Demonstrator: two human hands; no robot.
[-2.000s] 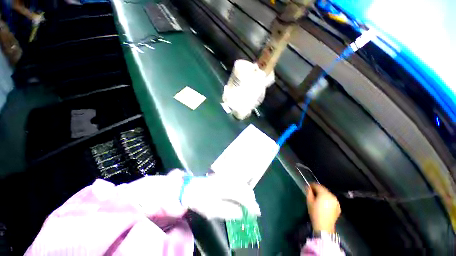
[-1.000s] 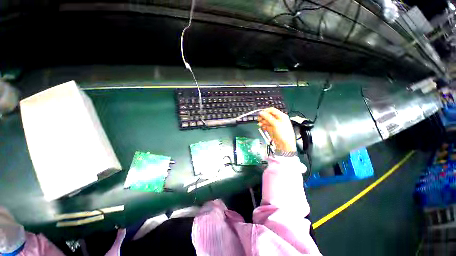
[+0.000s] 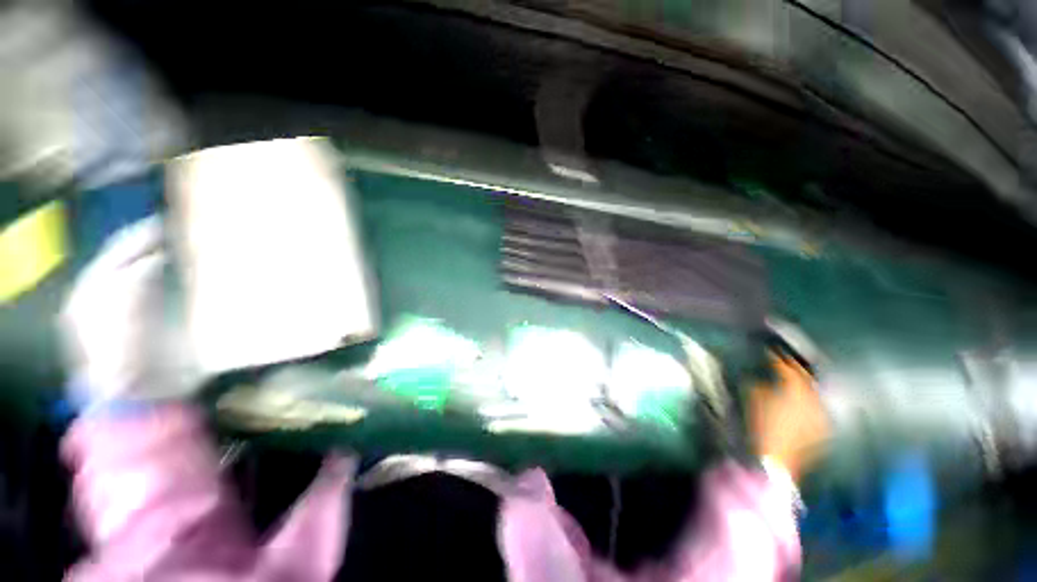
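Note:
The frame is heavily blurred. The white box (image 3: 273,256) lies on the green mat at the left. My left hand (image 3: 119,318), in a white glove, is at the box's left side; whether it grips the box is unclear. Three green circuit boards, one at the left (image 3: 426,364), one in the middle (image 3: 554,381) and one at the right (image 3: 650,384), lie in a row along the front, washed out by glare. My right hand (image 3: 793,412), bare, is right of the boards beside a dark, blurred shape; its fingers and any hold cannot be made out.
The black keyboard (image 3: 682,273) lies behind the boards, with a pale cable over it. Cream tape strips (image 3: 290,407) are at the front edge by the box. A yellow card (image 3: 32,250) shows at far left. A blue bin (image 3: 910,506) is low at right.
The view has swung, bringing my gloved left hand to the box's left side. My right hand has moved from over the keyboard's right part to right of the boards.

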